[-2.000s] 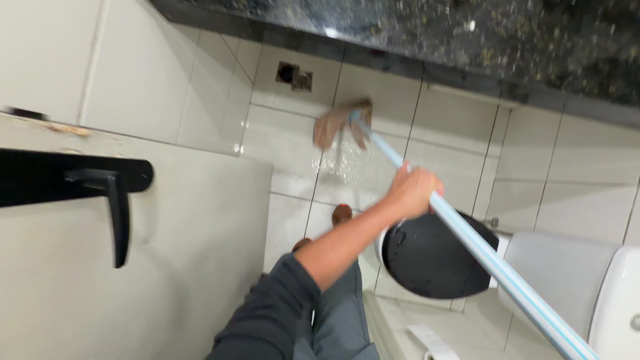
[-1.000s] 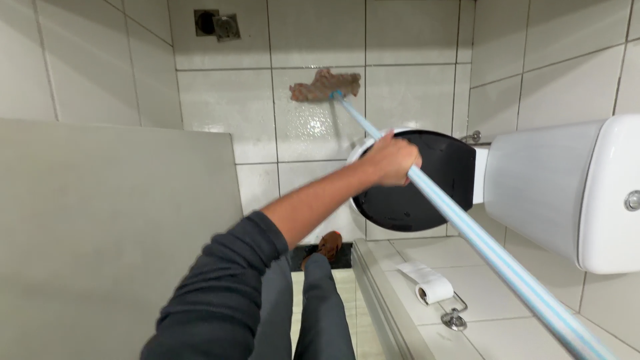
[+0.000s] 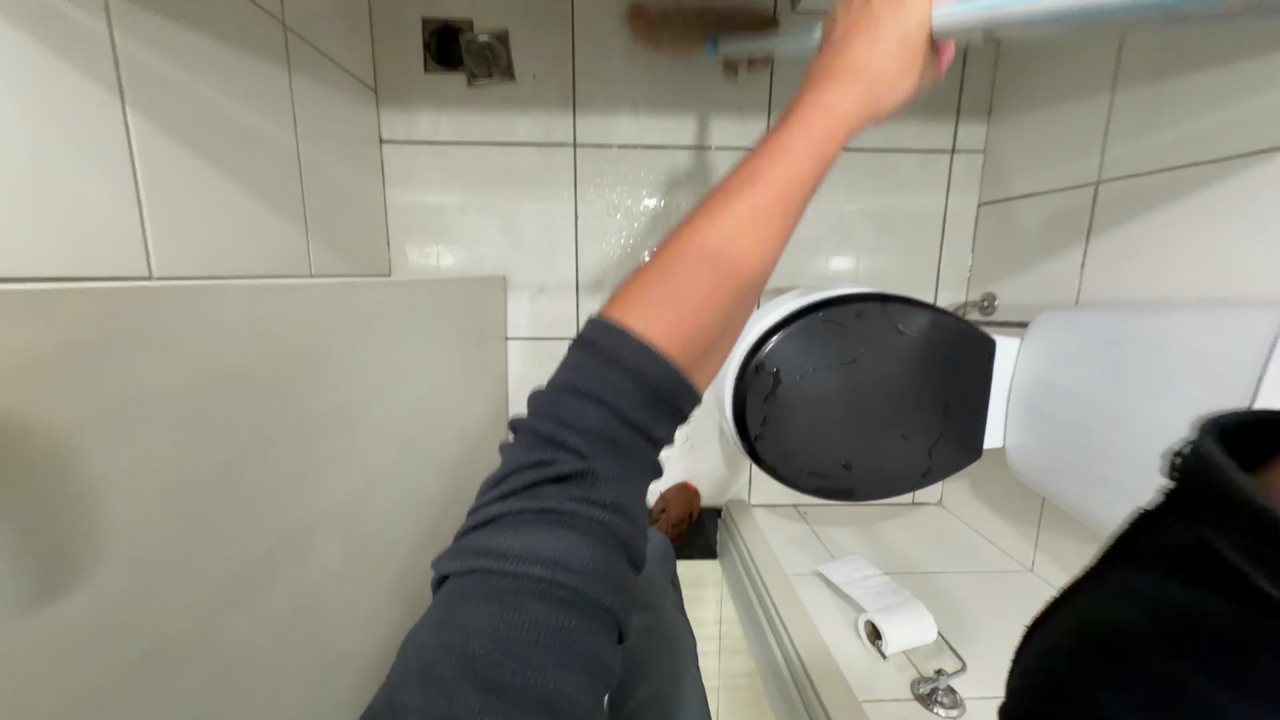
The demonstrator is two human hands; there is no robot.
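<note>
My left hand (image 3: 880, 60) grips a light blue and white pole (image 3: 1040, 12) at the top of the view, its arm stretched across the middle in a rolled-up dark sleeve. At the pole's far end a blurred brown cloth (image 3: 690, 22) lies against the wet tiled floor (image 3: 480, 210). My right hand is not in view; only a dark sleeve shows at the lower right edge. Below my left hand is a toilet with its black lid (image 3: 870, 400) down and drops of water on it.
A floor drain (image 3: 445, 45) has its square metal cover (image 3: 488, 56) shifted aside. A grey door or panel (image 3: 250, 480) fills the lower left. The white cistern (image 3: 1130, 400) stands at right, and a toilet paper roll (image 3: 900, 620) hangs on a metal holder (image 3: 938, 690) below.
My left hand, still on the pole, has moved up and away over the floor, and the brown cloth has moved farther from my feet. A dark sleeve has come into view at lower right.
</note>
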